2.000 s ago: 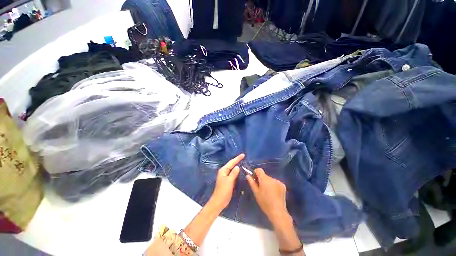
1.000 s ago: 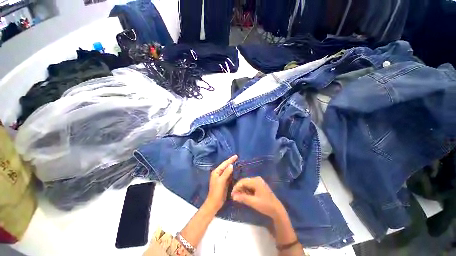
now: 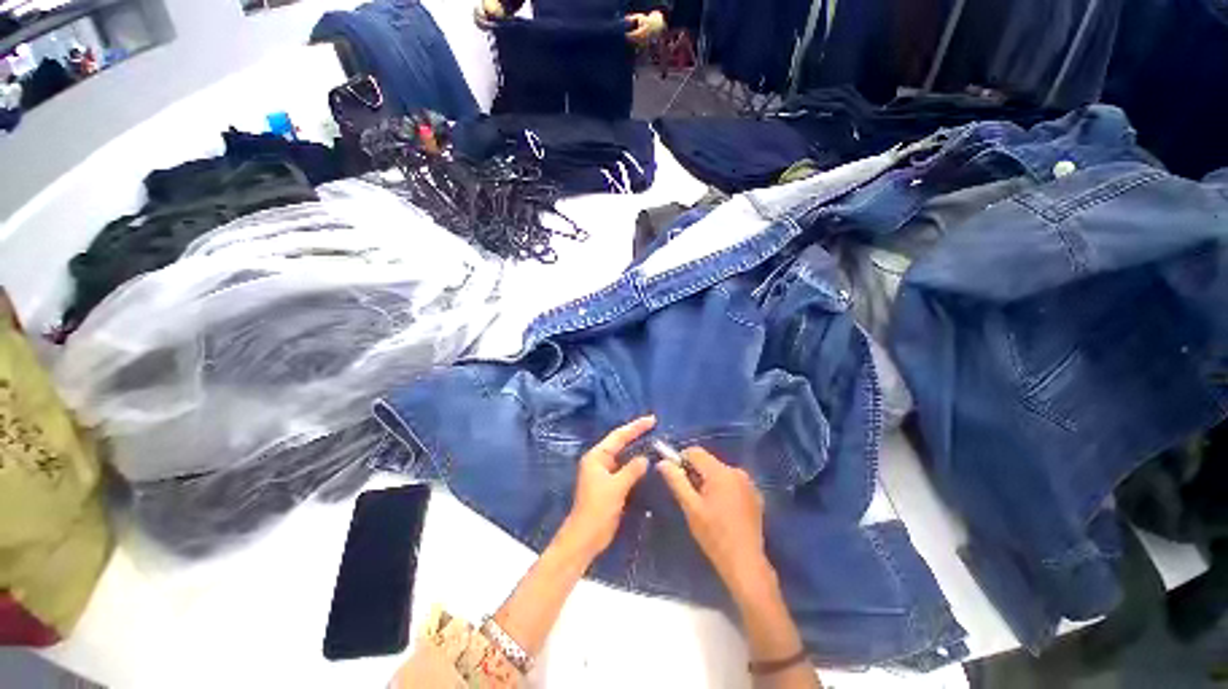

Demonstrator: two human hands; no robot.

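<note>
A mid-blue denim jacket [image 3: 700, 364] with pale stitching lies spread under my hands. My left hand [image 3: 606, 487] is on the jacket, thumb and forefinger close together at a seam; a pinch of denim between them is too small to make out. My right hand [image 3: 717, 509] is just right of it, fingers closed on a small metal tool, likely thread snips [image 3: 668, 452], its tip pointing at the seam by my left fingertips. Most of the tool is hidden by the fingers.
A black smartphone [image 3: 377, 572] lies left of my forearms. A plastic-wrapped bundle [image 3: 269, 364] and yellow bag [image 3: 47, 471] are at left, black cords [image 3: 492, 202] beyond. A second denim jacket [image 3: 1064, 364] hangs over the right edge. A person's hands [image 3: 644, 24] hold dark cloth opposite.
My right hand has turned from a curled pose back toward the seam, with the metal tip showing again. Across the table, another person's hands have appeared, holding up dark cloth.
</note>
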